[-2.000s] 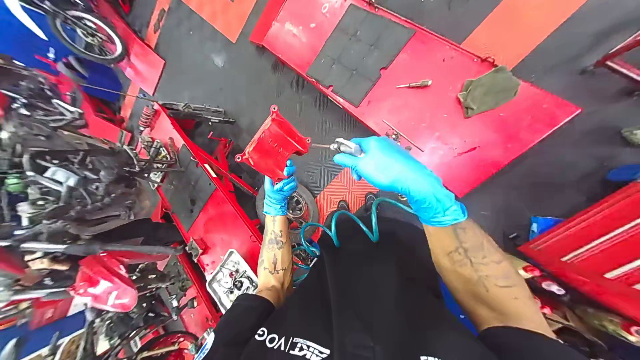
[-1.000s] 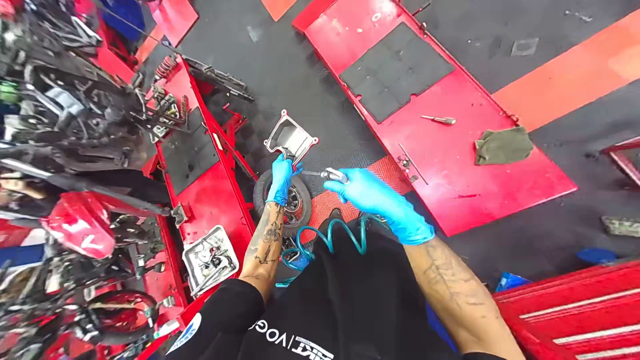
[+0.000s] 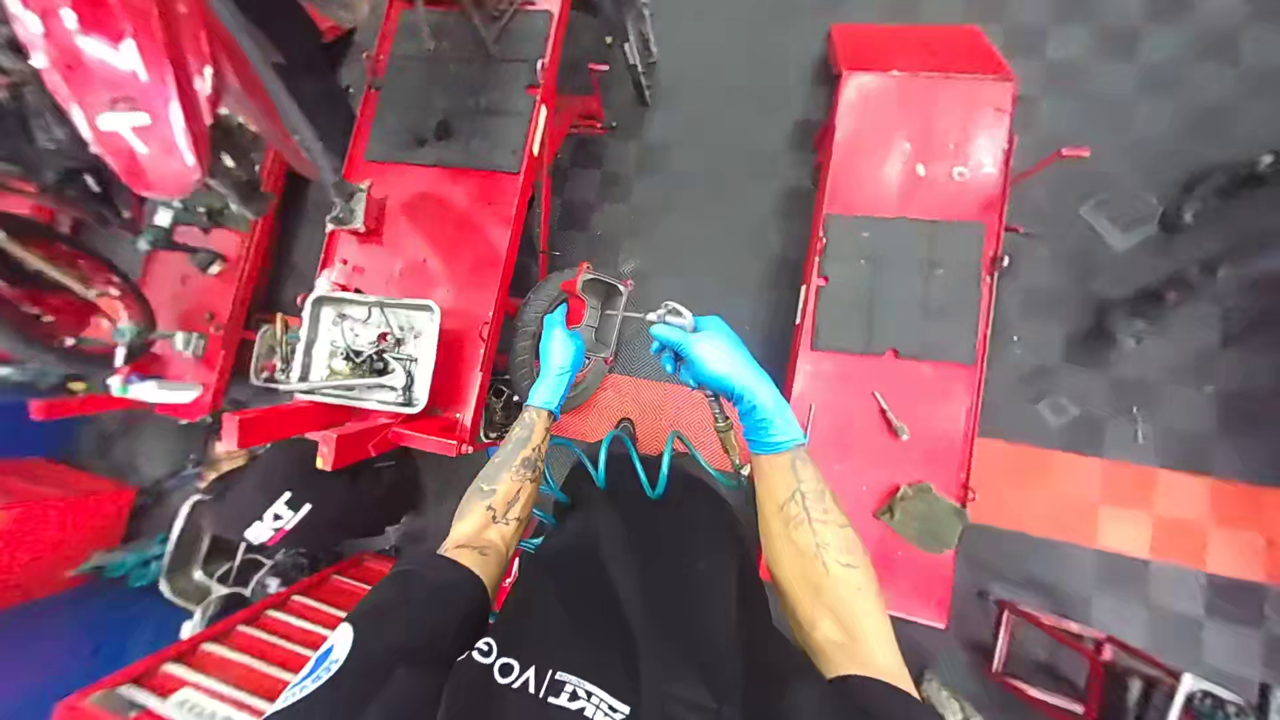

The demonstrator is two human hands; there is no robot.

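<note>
My left hand, in a blue glove, grips a red housing by its left side; its grey hollow inside faces up. In my gloved right hand is an air blow gun, its thin nozzle pointing left into the housing's opening. A coiled teal air hose runs across my front, with a metal coupling below the right hand. Behind the housing a tyre shows, partly hidden by it and my left hand.
A red lift platform on the right bears a screwdriver-like tool and a green cloth. Another red platform stands on the left with a metal tray of parts. A red tool chest and a person's dark-clothed back are at lower left.
The red housing has been turned from its closed outer face to its hollow inside. Both hands keep their hold, the blow gun staying at the housing's right. The view has swung round.
</note>
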